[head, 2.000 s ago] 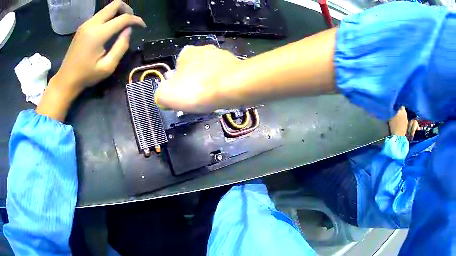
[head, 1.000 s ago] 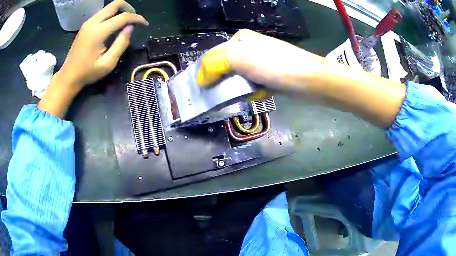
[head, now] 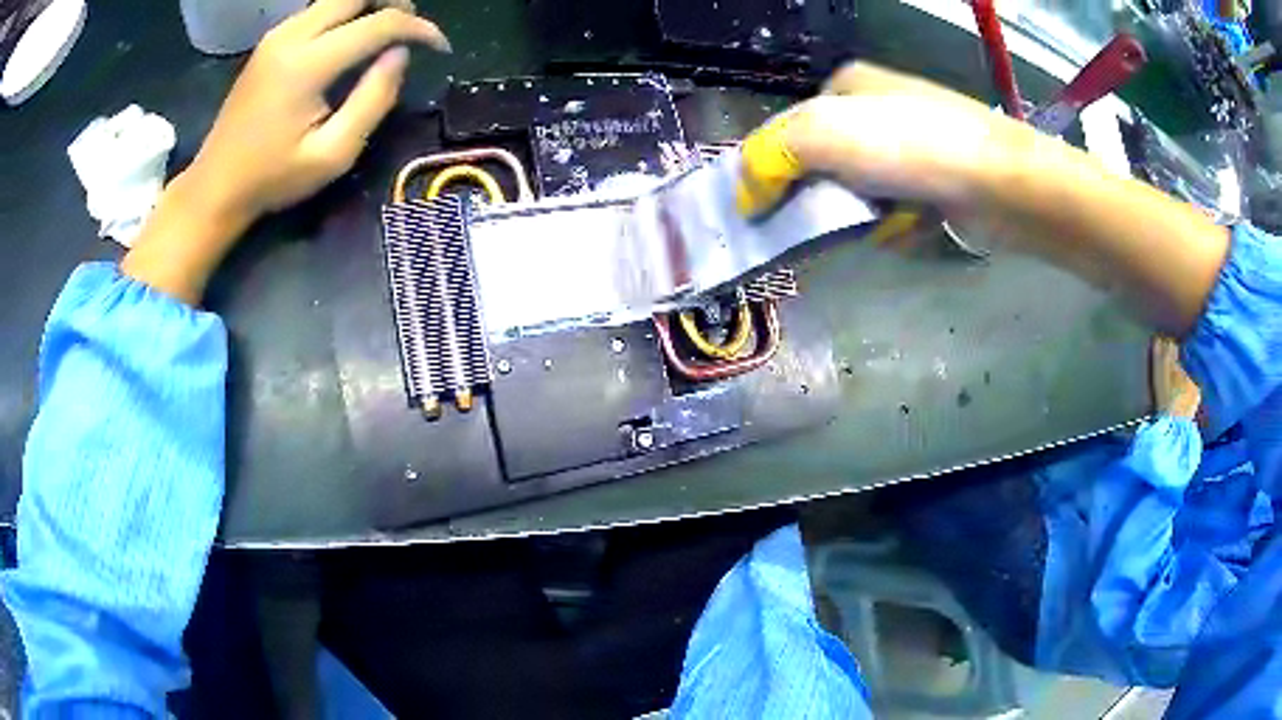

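My right hand [head: 858, 148], with yellow finger cots, holds a wide silver scraper blade [head: 773, 232], tilted, its edge on the stencil [head: 555, 265]. The silver-white stencil lies across the black jig [head: 577, 408]. A finned heatsink [head: 436, 303] with copper tubes sits at the jig's left. A second heatsink's copper tubes [head: 724, 352] show below the blade; the rest of it is mostly covered. My left hand [head: 302, 120] is left of the jig, fingers apart and empty, above the bench.
A crumpled white wad [head: 120, 169] lies left of my left hand. A white lid [head: 42, 49] and translucent cup [head: 239, 17] are at the back left. A second black jig [head: 759, 26] is behind. A red-handled tool [head: 1104, 78] stands at the back right. Another person's hand [head: 1174, 380] shows at right.
My right hand has moved right with the blade, from the left heatsink side across the stencil, uncovering the stencil's left part. My left hand has stayed almost still; the view has shifted slightly.
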